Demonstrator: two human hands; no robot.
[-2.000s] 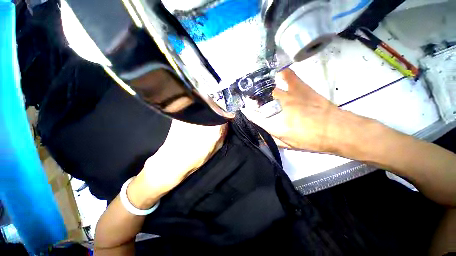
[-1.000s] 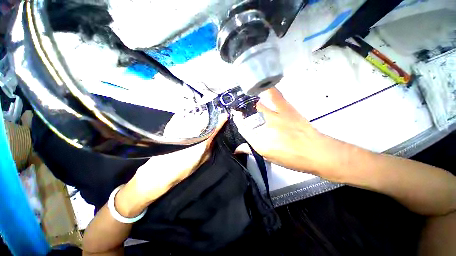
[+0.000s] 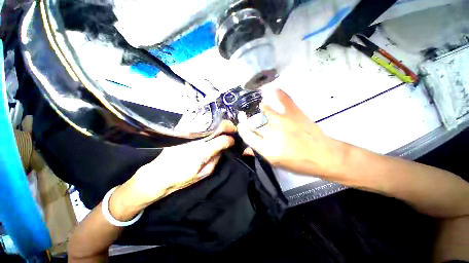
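Note:
Black cloth [image 3: 200, 210] spreads under my hands, over the table edge and towards my lap. My left hand [image 3: 190, 159], with a white band at the wrist, pinches the cloth's edge just in front of the needle area. My right hand [image 3: 283, 131] holds the same edge from the right, beside the dark ringed part [image 3: 250, 101] with its pale knob. A narrow black strip [image 3: 270, 185] hangs down from between my hands. The needle area [image 3: 218, 105] is small, shiny and partly hidden by the machine head [image 3: 103, 113] and my fingers.
A grey-white machine knob [image 3: 257, 64] stands above my right hand. Snips with yellow-green and orange-red handles [image 3: 393, 67] lie at the upper right of the white table [image 3: 360, 118]. A ruler-like grey edge [image 3: 319, 190] borders it. A long blue bar [image 3: 20, 169] is at far left.
The view has shifted, showing more of the machine head's left side than two seconds ago. My left fingers have emerged from behind the head and now show more clearly. My right hand keeps its place beside the ringed part.

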